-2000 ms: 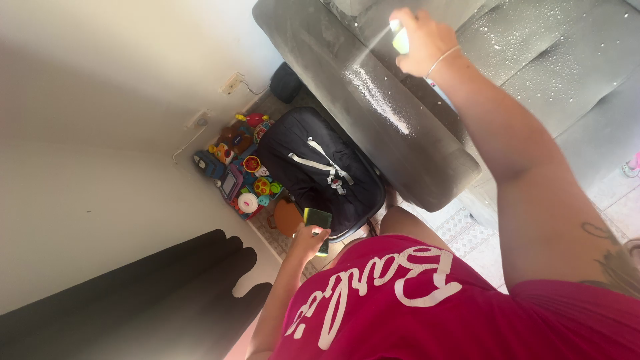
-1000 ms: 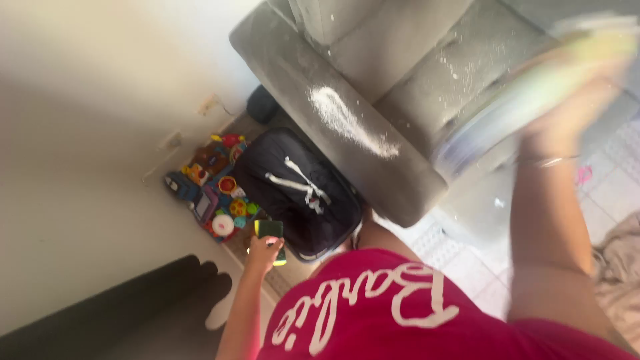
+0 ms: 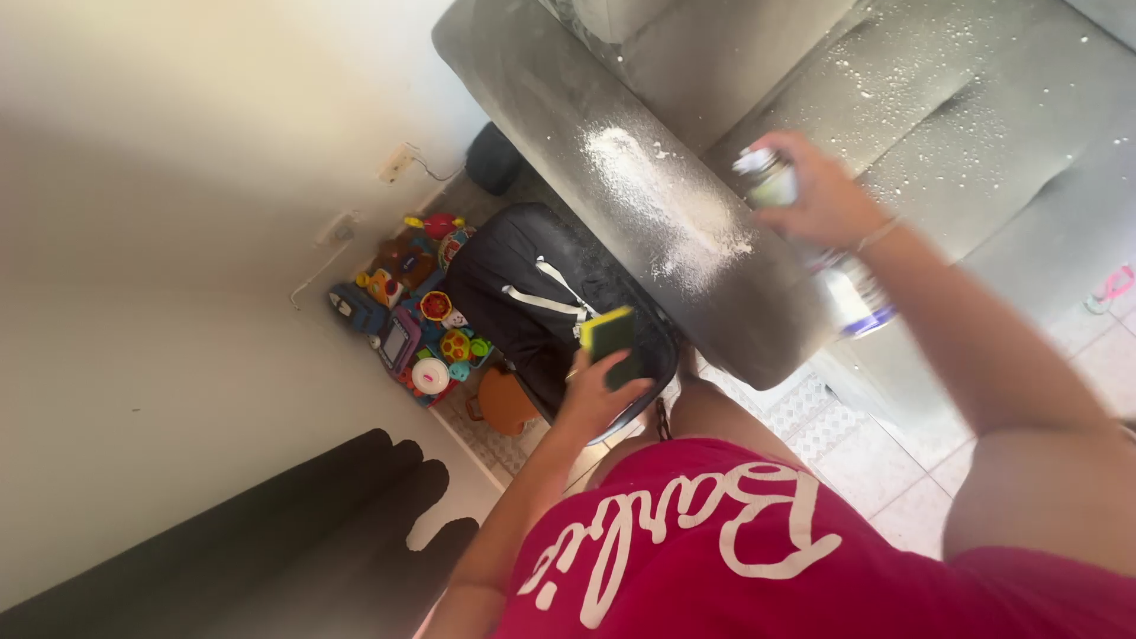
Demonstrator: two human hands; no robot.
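Observation:
My right hand [image 3: 816,191] is wrapped around an aerosol can [image 3: 852,297], its white nozzle end beside the armrest of a grey sofa [image 3: 568,98]. White foam [image 3: 666,209] lies spread along that armrest, and white specks dot the seat cushion [image 3: 923,98]. Lower down, my left hand [image 3: 596,390] grips a scouring sponge [image 3: 611,342] with a yellow side and a dark green side. The sponge is above a dark padded baby seat [image 3: 506,284] with pale straps. Part of the can is hidden behind my fingers.
Colourful toys [image 3: 435,328] sit between the baby seat and the wall. An orange-brown object [image 3: 506,402] is on the floor beside them. A wall socket [image 3: 397,164] with a cable is near the sofa's end. A pink item [image 3: 1115,284] lies on the tiles at right.
My right hand with the can swung out to the right, blurred, one second ago, and is now back near the armrest. The foam patch looks wider than two seconds ago. The sponge stays in my left hand.

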